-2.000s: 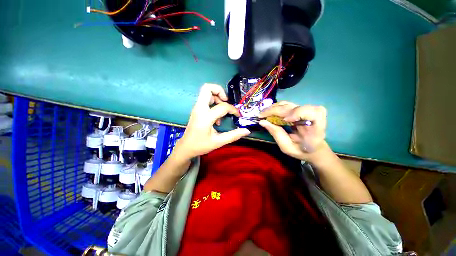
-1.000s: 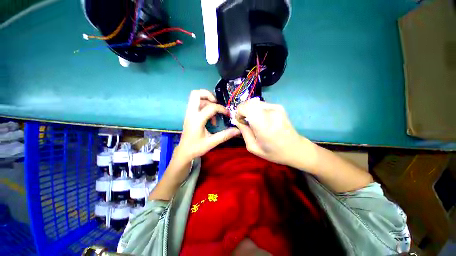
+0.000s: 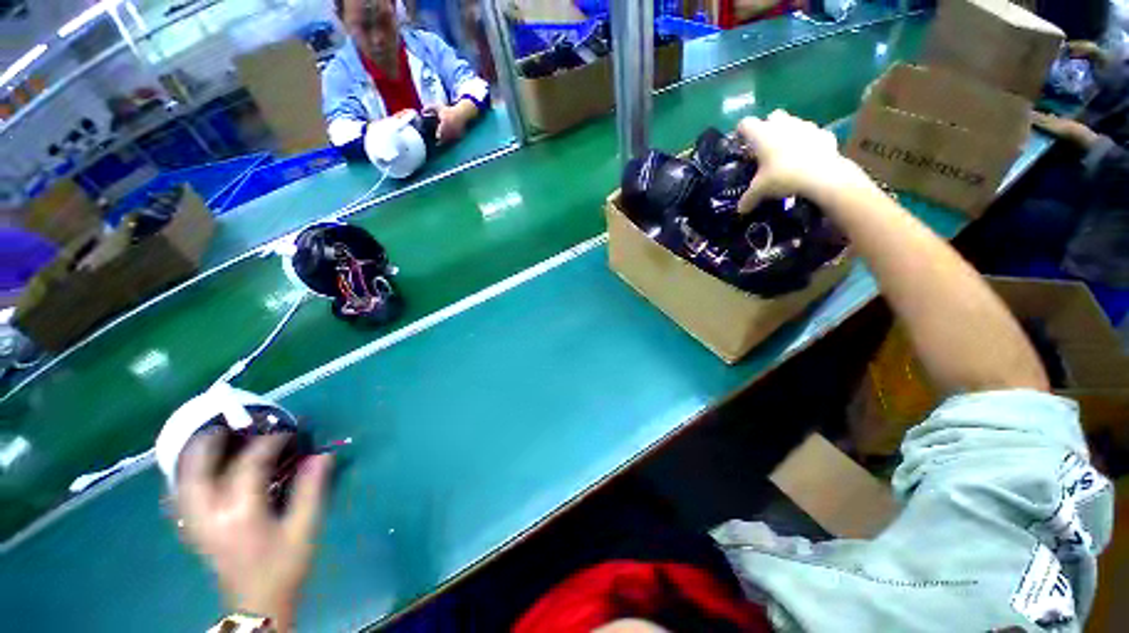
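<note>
My left hand (image 3: 248, 513) is blurred, fingers spread, over a white-and-black camera body (image 3: 211, 418) on the bench at the left. Red and dark wires stick out of its black inner part. I cannot tell whether the hand grips it. My right hand (image 3: 792, 155) reaches over an open cardboard box (image 3: 731, 315) filled with black camera head shells (image 3: 774, 247). Its fingers touch or hover at the shells at the back; their tips are partly hidden, so a grip cannot be told.
Another camera unit (image 3: 324, 262) with wires and a white cord lies on the green belt (image 3: 495, 223) beyond. A person (image 3: 402, 80) across the line holds a white camera body. A metal post (image 3: 634, 80) and further cardboard boxes (image 3: 922, 148) stand behind.
The view has swung up and round. My hands have parted from the shell and wires at the bench edge: left to a camera body, right to the box. The yellow-brown tool no longer shows.
</note>
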